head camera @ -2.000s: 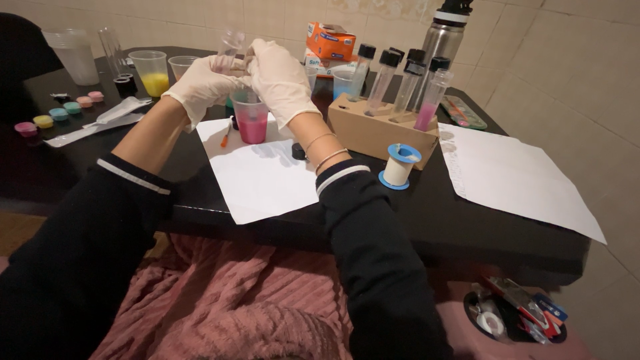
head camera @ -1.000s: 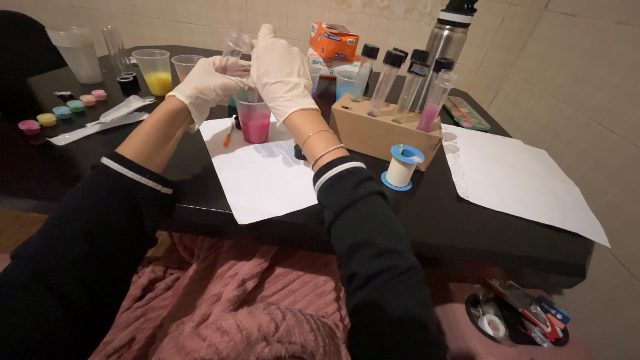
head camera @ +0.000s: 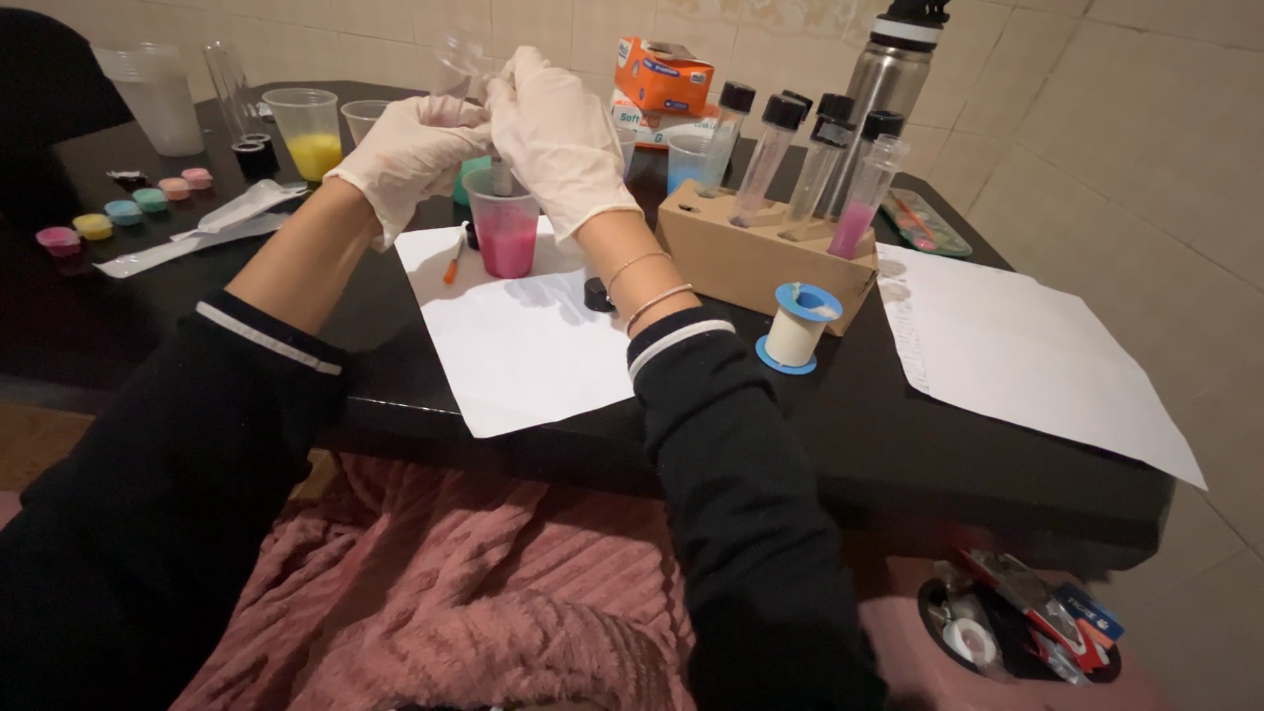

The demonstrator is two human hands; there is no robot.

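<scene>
Both my hands wear pale gloves and meet above a clear plastic cup of pink liquid (head camera: 509,242). My left hand (head camera: 420,158) has its fingers closed around a clear, tube-like piece (head camera: 457,64) that rises above them. Against it is my right hand (head camera: 558,138), fingers bent; its grip is partly hidden. A narrow grey-clear tip (head camera: 502,178) points down into the cup's mouth from between the hands. The cup stands on white paper (head camera: 523,346), beside a small orange-handled brush (head camera: 453,262) and a black cap (head camera: 597,294).
A cardboard rack (head camera: 760,262) holds several capped tubes, one with pink liquid (head camera: 857,222). Near it are a blue-rimmed spool (head camera: 792,336), a steel bottle (head camera: 889,79) and paper (head camera: 1037,346). To the left stand a cup of yellow liquid (head camera: 314,148), small paint pots (head camera: 123,212) and stacked cups (head camera: 158,99).
</scene>
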